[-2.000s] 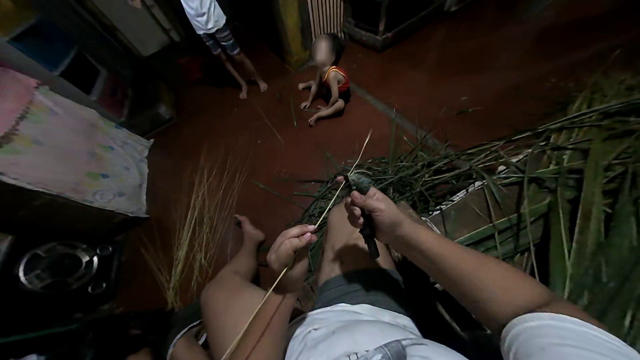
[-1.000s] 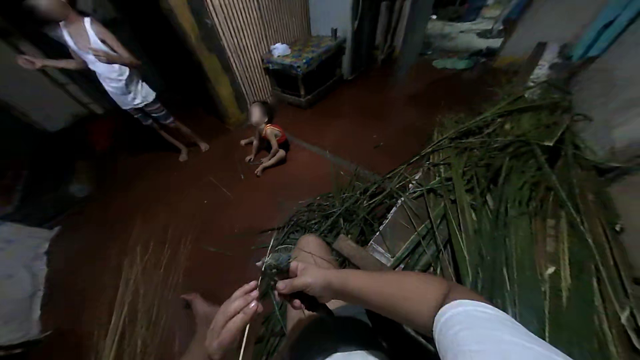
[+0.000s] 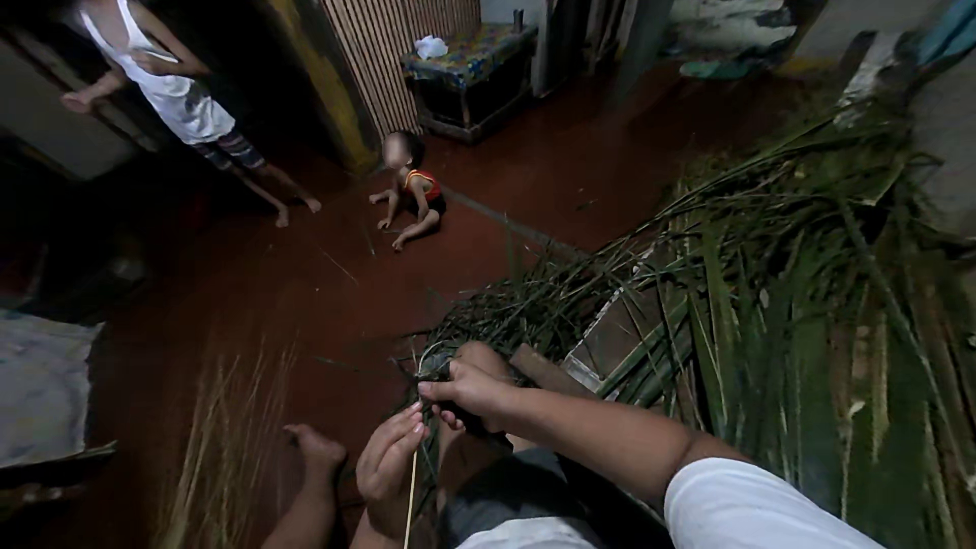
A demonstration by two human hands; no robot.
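Note:
My left hand [image 3: 390, 450] pinches a thin pale leaf midrib [image 3: 412, 492], whose lower end hangs below the fingers. Just above and to the right, my right hand [image 3: 473, 389] is closed around a tool that is mostly hidden; a greenish cloth-like wrapping [image 3: 436, 361] shows at its top, and in an earlier frame a dark part stuck out below the fist. The midrib's upper end meets this tool and curves beside it. Both hands are close together over my lap. Dark green leaf strips [image 3: 526, 316] lie in a heap just beyond my knee.
Long green palm leaves [image 3: 801, 343] are piled at right, by a wooden board [image 3: 549, 370]. Pale midribs [image 3: 221, 457] lie on the red floor at left. A small person [image 3: 419, 191] sits on the floor ahead; another person [image 3: 179, 107] stands behind, left of a cloth-covered table [image 3: 473, 57].
Since two seconds ago my hands have come together, and much less of the midrib shows above them. The view has swung right. The standing person's arms have shifted slightly since one second ago.

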